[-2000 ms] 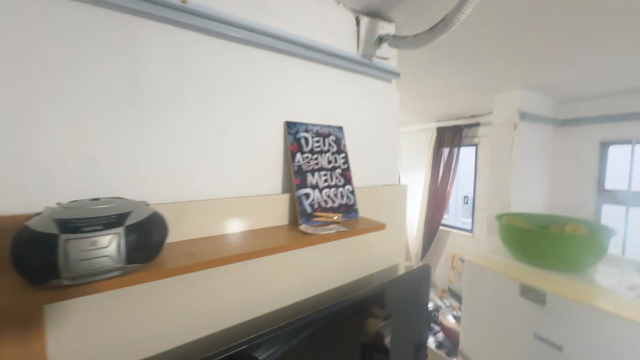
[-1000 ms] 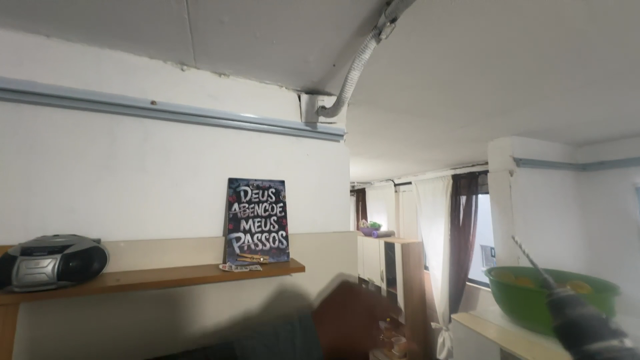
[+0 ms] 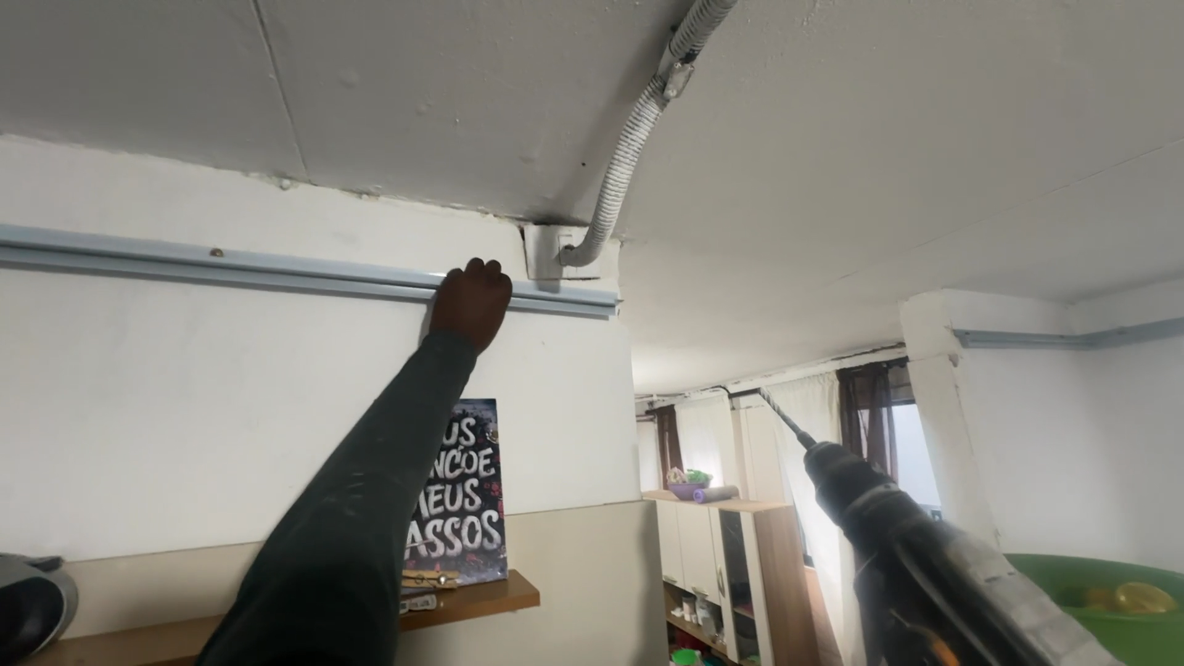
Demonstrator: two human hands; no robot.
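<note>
My left hand [image 3: 472,303] reaches up to the white wall, its fingers curled over the top edge of a blue-grey metal rail [image 3: 324,277] near its right end. The sleeve is dark. A power drill [image 3: 911,555] with a long bit comes in from the lower right, its tip pointing up and left, away from the rail. The hand on the drill is out of frame. Just right of and above my left hand, a grey corrugated conduit [image 3: 629,157] enters a white box [image 3: 548,254] under the ceiling.
Below the rail, a wooden shelf [image 3: 499,599] holds a lettered sign [image 3: 476,481], a wooden clothespin [image 3: 430,580] and a radio [image 3: 32,601]. A green basin [image 3: 1064,578] stands behind the drill. Farther off are a cabinet [image 3: 689,546] and curtains [image 3: 823,444].
My left arm has come up from low in the view, and its hand is now on the rail. The drill, absent two seconds ago, shows larger at the right. The view has tilted upward.
</note>
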